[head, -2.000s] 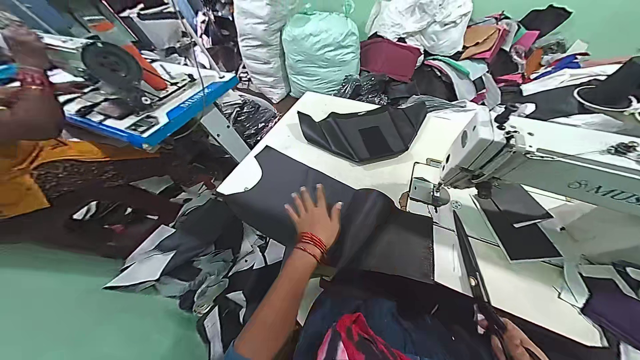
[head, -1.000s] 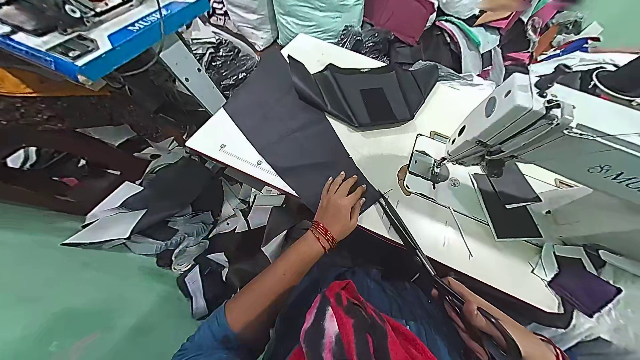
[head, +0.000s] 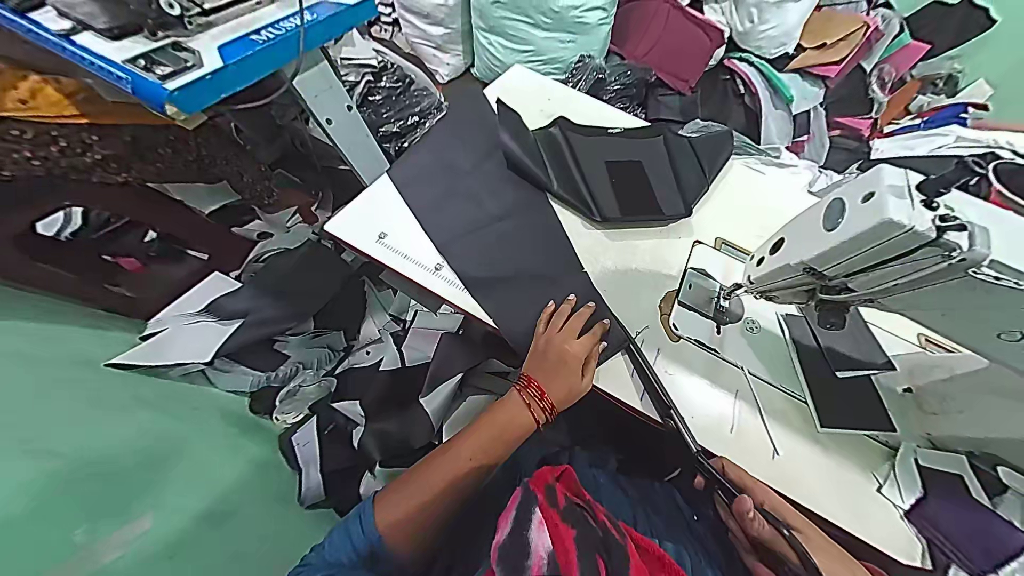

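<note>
Black sheet material [head: 496, 216] lies diagonally over the white table of a sewing machine [head: 856, 232]. My left hand [head: 566, 348] rests flat on its lower end, fingers spread, red bangles at the wrist. At the lower right my right hand [head: 752, 504] grips long dark scissors [head: 668, 400], whose blades point up and left to the sheet's lower right edge, close to my left fingertips. Whether the blades are apart cannot be told. A folded black piece with a darker rectangular patch [head: 632, 188] lies beyond the sheet, partly touching it.
Printed ruler marks [head: 416, 260] show on the table's left corner. Small black pieces [head: 840, 368] lie right of the needle plate. Fabric scraps [head: 384, 384] heap on the floor at left. A blue-edged machine table [head: 240, 48] stands upper left; stuffed sacks [head: 544, 36] are behind.
The black sheet has been turned and now slants toward the far left. The scissors have moved from right of the sheet to its edge. The view has shifted closer.
</note>
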